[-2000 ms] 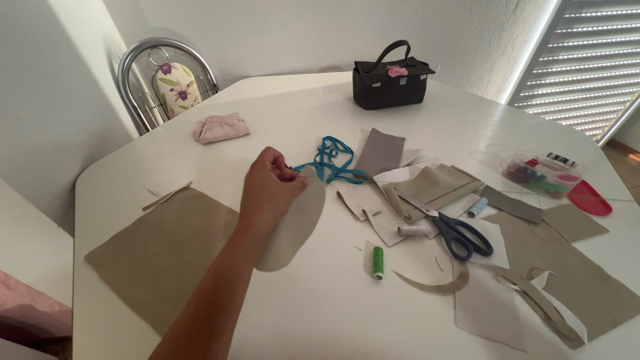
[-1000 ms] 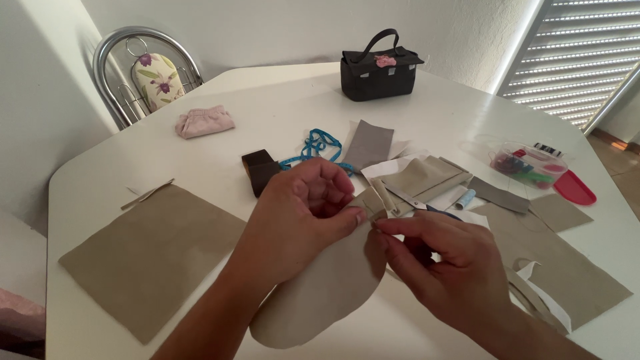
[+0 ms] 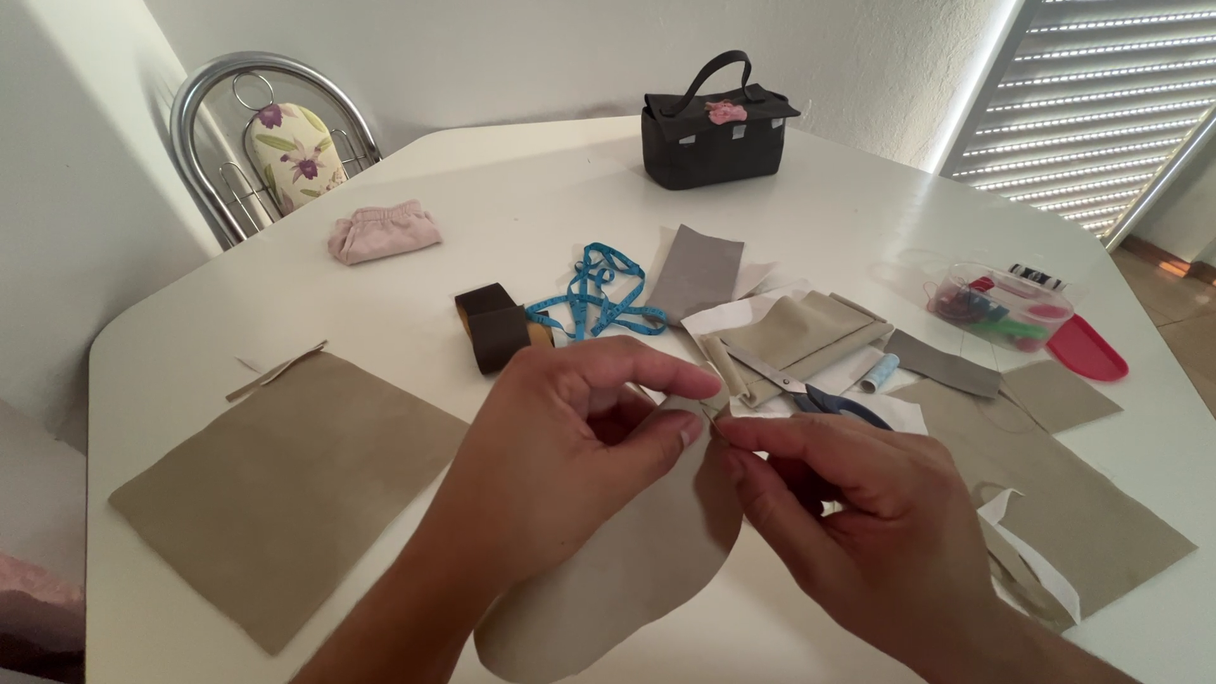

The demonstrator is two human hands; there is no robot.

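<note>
My left hand (image 3: 579, 446) pinches the top end of a long beige fabric piece with a rounded lower end (image 3: 617, 560), between thumb and forefinger. The fingertips of my right hand (image 3: 845, 503) meet that same end from the right, closed on something thin and small, too small to make out. Just beyond the hands lie scissors with dark blue handles (image 3: 845, 404), partly hidden by my right hand, and a folded beige fabric piece (image 3: 807, 332). A blue tape measure (image 3: 608, 290) lies tangled beside a dark brown folded strip (image 3: 499, 328).
A large beige fabric piece (image 3: 285, 494) lies at left, another (image 3: 1092, 503) at right. Behind are a pink cloth bundle (image 3: 385, 233) and a black handbag (image 3: 717, 142). A light blue thread spool (image 3: 880, 372), a clear plastic box (image 3: 1007, 309) and its red lid (image 3: 1088, 347) are at right.
Two seconds ago only my left hand was in view, holding the beige piece; my right hand has since come in to its top end. The dark brown strip shows from the middle frame on.
</note>
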